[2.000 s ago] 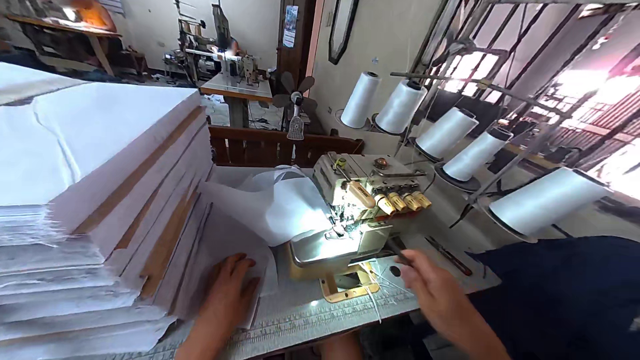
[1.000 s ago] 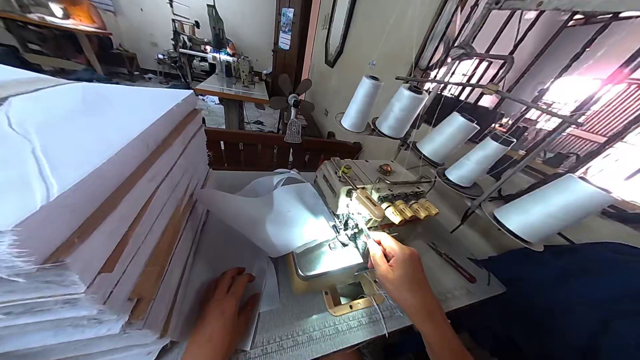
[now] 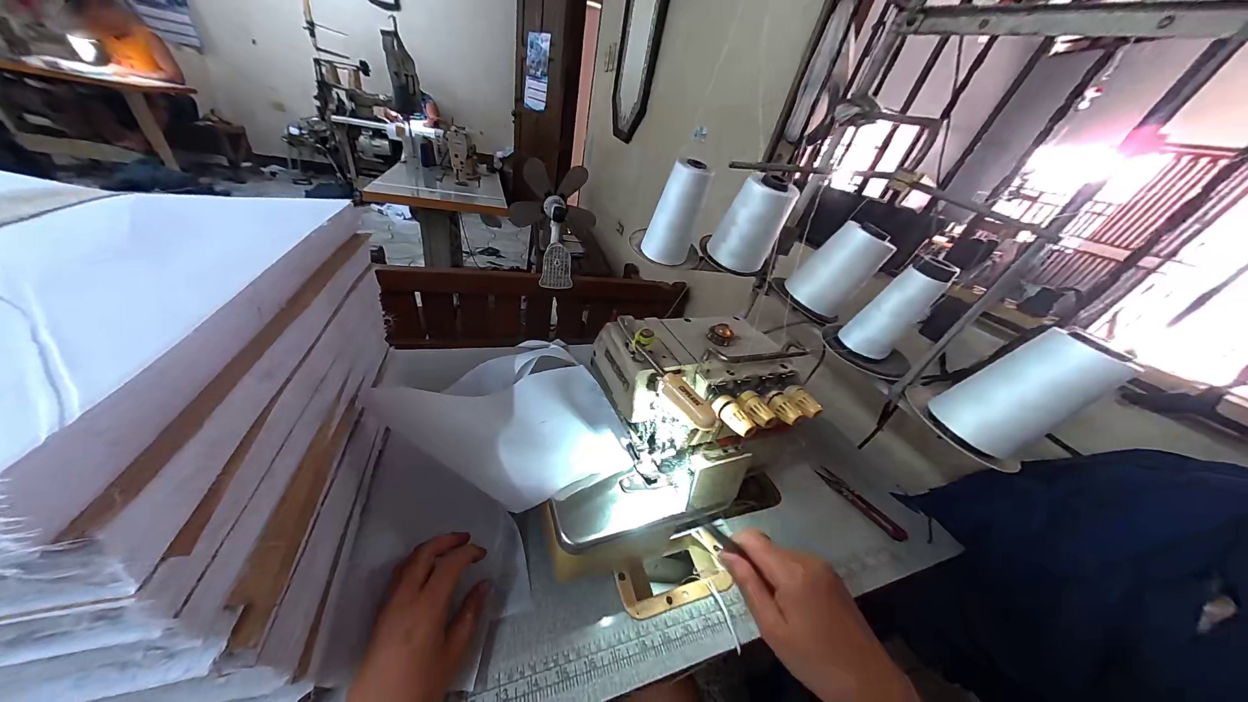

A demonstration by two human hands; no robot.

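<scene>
My right hand (image 3: pixel 804 604) holds a slim dark metal tool (image 3: pixel 720 536), perhaps tweezers, at the front of an overlock sewing machine (image 3: pixel 697 380). The machine's front plate (image 3: pixel 721 483) stands near the tool, and the lamp lights the presser foot area. White sheer fabric (image 3: pixel 526 429) lies left of the needle area. My left hand (image 3: pixel 429 614) rests flat on more white fabric (image 3: pixel 390 526), fingers apart. Threads (image 3: pixel 723 614) hang over the yellow-edged opening (image 3: pixel 673 585) in the table.
Tall stacks of white fabric (image 3: pixel 195 341) stand at the left. Cones of white thread (image 3: pixel 843 268) sit on a stand behind. A red-handled tool (image 3: pixel 863 502) lies right of the machine, with dark blue cloth (image 3: pixel 1102 556) beyond. A fan (image 3: pixel 554 210) and a person at another table (image 3: pixel 88 73) are farther back.
My right hand has moved from the needle area down toward the table's front. The front plate, swung out two seconds ago, was less visible one second ago and shows again. My left hand stays on the fabric.
</scene>
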